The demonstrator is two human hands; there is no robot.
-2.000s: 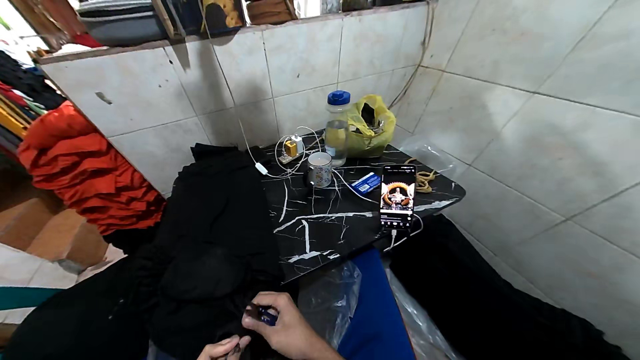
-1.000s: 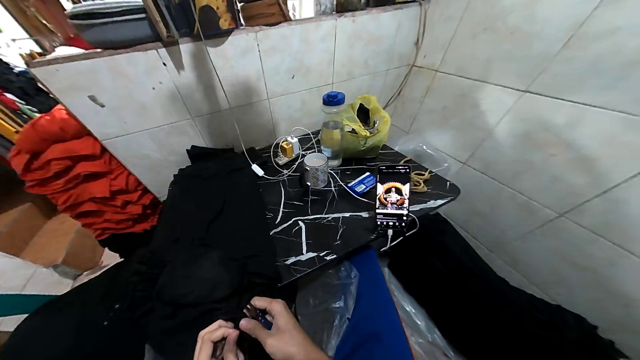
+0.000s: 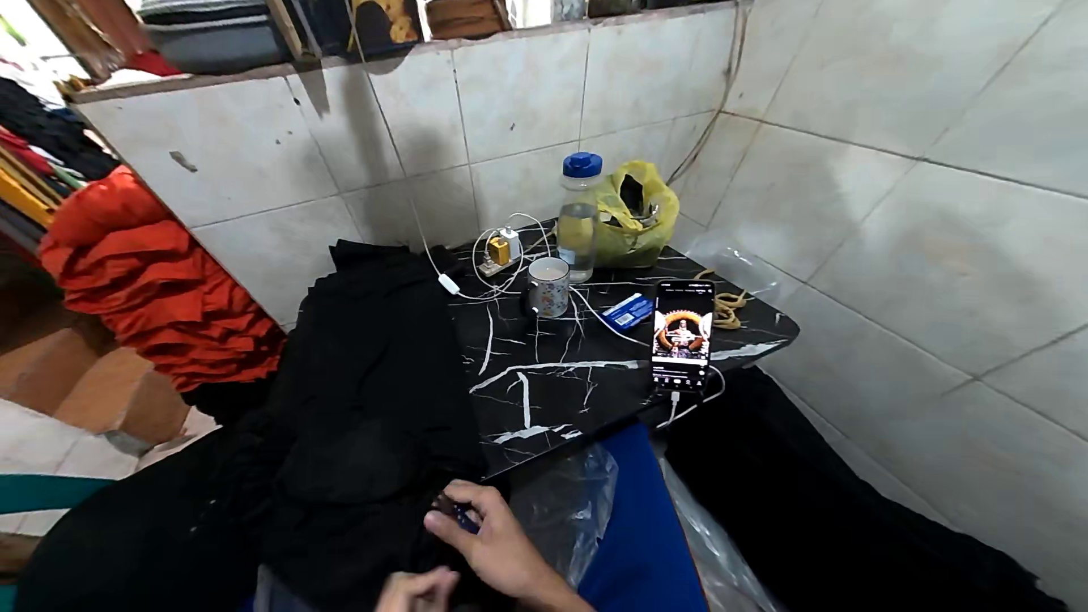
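My right hand (image 3: 493,535) is closed around a small dark tool (image 3: 457,512), whose kind I cannot make out, over black cloth at the bottom centre. Below and left of it, my left hand (image 3: 418,591) is blurred and cut by the lower edge; whether it pinches the cloth cannot be seen. The black fabric (image 3: 365,382) runs from the left part of the table down under both hands.
A black marbled table (image 3: 552,382) bears a patterned mug (image 3: 548,289), a blue-capped bottle (image 3: 579,229), a yellow plastic bag (image 3: 637,221), a charger with cables (image 3: 501,246), a blue packet (image 3: 627,312) and a lit phone (image 3: 682,336). Red cloth (image 3: 161,289) is piled left.
My left hand has moved down, away from my right hand; a second ago the two were close together. The small dark tool remains in my right hand.
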